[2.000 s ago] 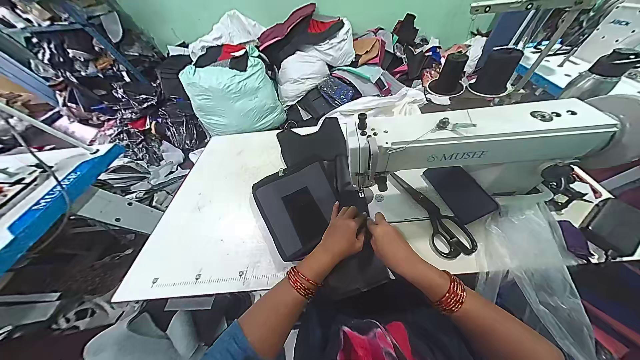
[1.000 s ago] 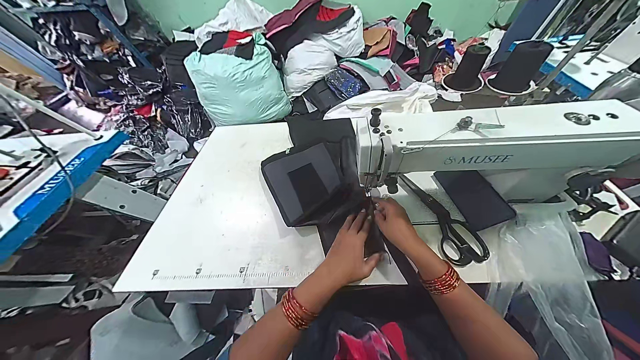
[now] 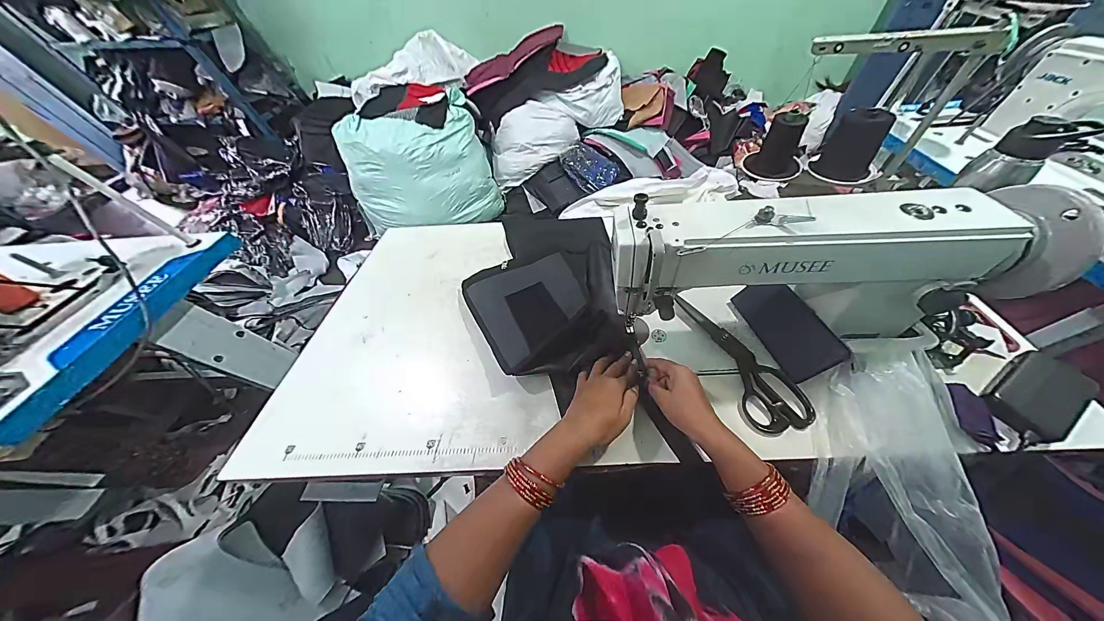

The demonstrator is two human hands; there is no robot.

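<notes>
A white Musee sewing machine stands on the white table, its needle area over the edge of a black fabric piece. Attached to or lying against that fabric is a black zippered case panel with a dark grey rectangle, left of the needle. My left hand presses on the black fabric just in front of the presser foot. Close to its right, my right hand pinches the edge of a black strip that runs toward the table's front edge. Its fingertips are partly hidden.
Black-handled scissors lie right of my right hand, beside a dark flat pouch. Clear plastic sheeting hangs over the front edge. Black thread cones and stuffed bags stand behind. Another machine table is at left.
The case panel has swung round and now sits further from the table's front edge than two seconds ago. My left hand has moved from beside the panel to the fabric in front of the needle.
</notes>
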